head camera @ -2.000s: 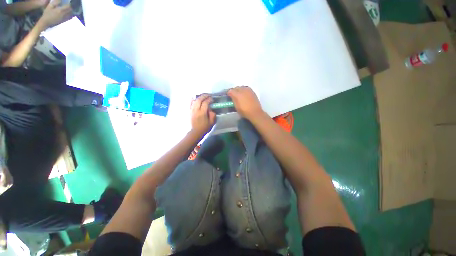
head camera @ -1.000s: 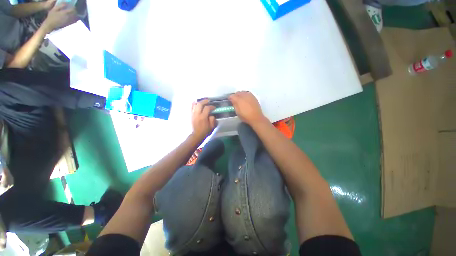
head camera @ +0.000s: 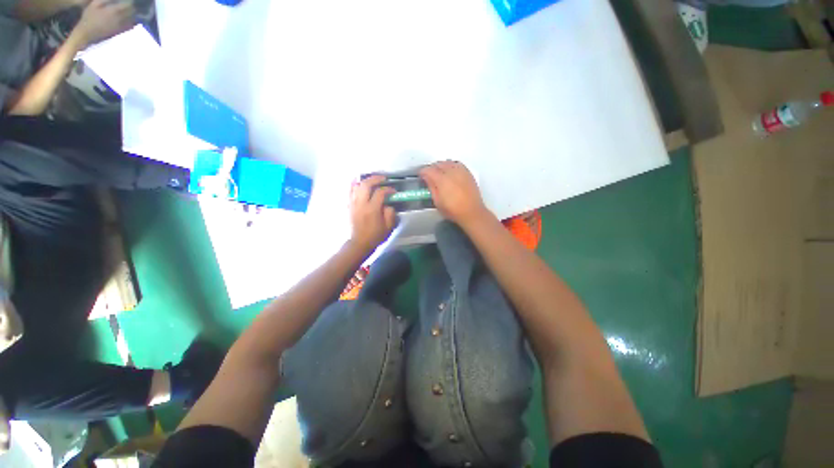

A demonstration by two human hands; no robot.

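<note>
A dark glossy device [head camera: 410, 196] with a silver-green shine lies between my hands at the near edge of the white table top [head camera: 430, 101]. My left hand [head camera: 370, 208] holds its left end, fingers bent over it. My right hand [head camera: 452, 190] holds its right end, fingers over its far edge. A white inner box or tray [head camera: 417, 228] shows just below the device, above my knees. Whether the device rests in it, I cannot tell. My palms hide both ends of the device.
An open blue box [head camera: 272, 184] with a white piece and a raised blue panel [head camera: 215, 117] stand at the left. Another blue box [head camera: 521, 7] is at the far side. People sit at the left. Brown cardboard [head camera: 750, 238] and a red-capped bottle [head camera: 788, 116] lie at the right.
My hands keep the same hold on the device. The whole view has shifted slightly; nothing on the table has clearly moved.
</note>
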